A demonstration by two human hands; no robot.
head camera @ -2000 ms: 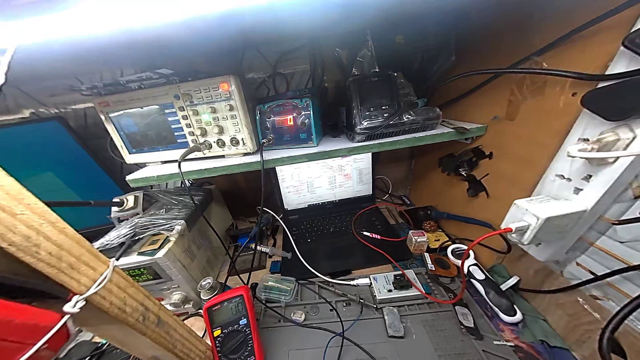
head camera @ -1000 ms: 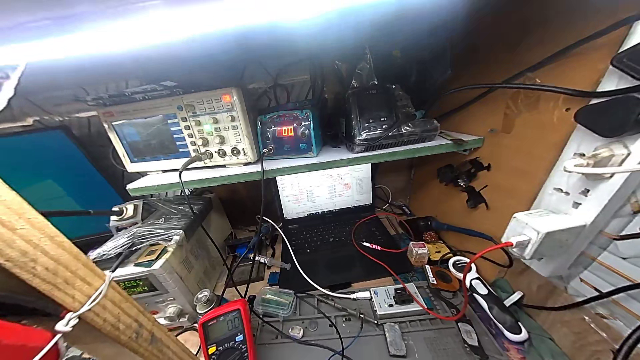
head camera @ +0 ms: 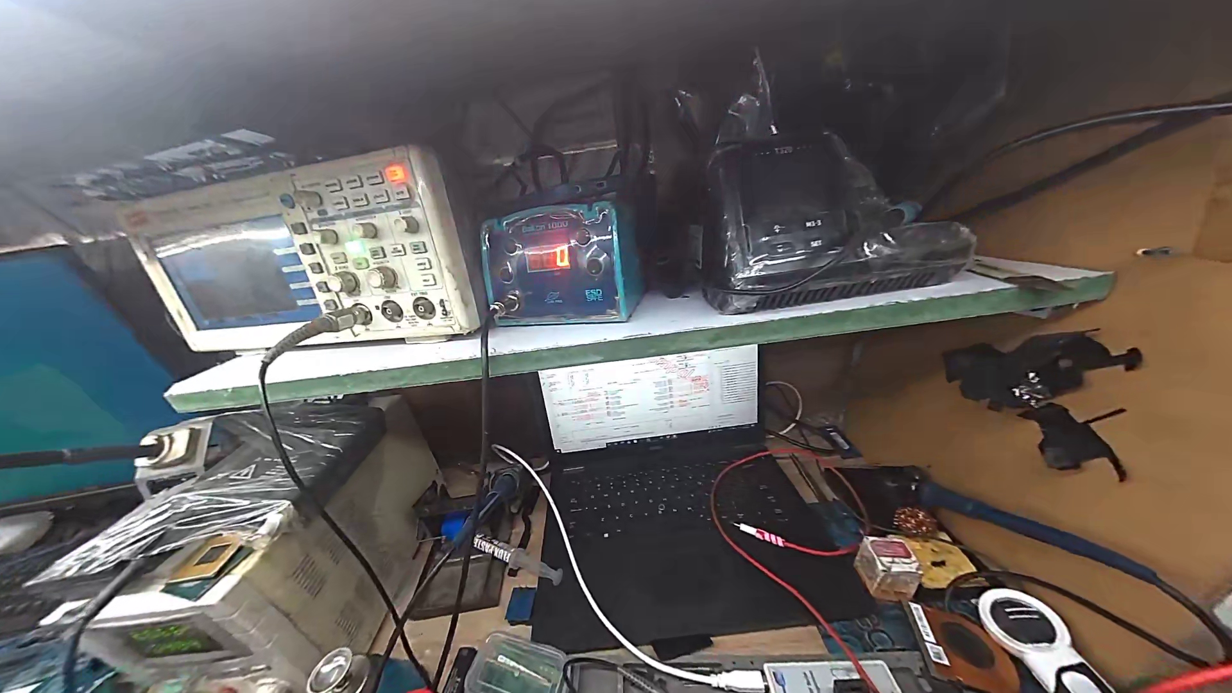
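Note:
Neither of my hands shows in the head view. An open laptop (head camera: 674,500) stands on the bench below the shelf, its screen lit with a diagram. A red test lead with a white-tipped probe (head camera: 762,534) lies over its keyboard. Left of the laptop is a syringe of flux paste (head camera: 515,558). On the shelf are an oscilloscope (head camera: 308,250), a blue soldering station (head camera: 558,265) with lit red digits, and a black device in clear plastic (head camera: 828,226). A white cable (head camera: 577,568) runs to a grey box (head camera: 828,678) at the bottom edge.
The green-edged shelf (head camera: 674,337) spans the bench. A bench power supply (head camera: 241,577) stands at the left, with black cables hanging before it. At the right lie a white-rimmed magnifier (head camera: 1025,621), a small clear box (head camera: 887,568) and a blue-handled tool (head camera: 1030,529). A plastic case (head camera: 515,664) sits at the bottom.
The view has shifted up and closer to the shelf, so the red multimeter's display is out of frame. The soldering station's lit digits differ from a second ago.

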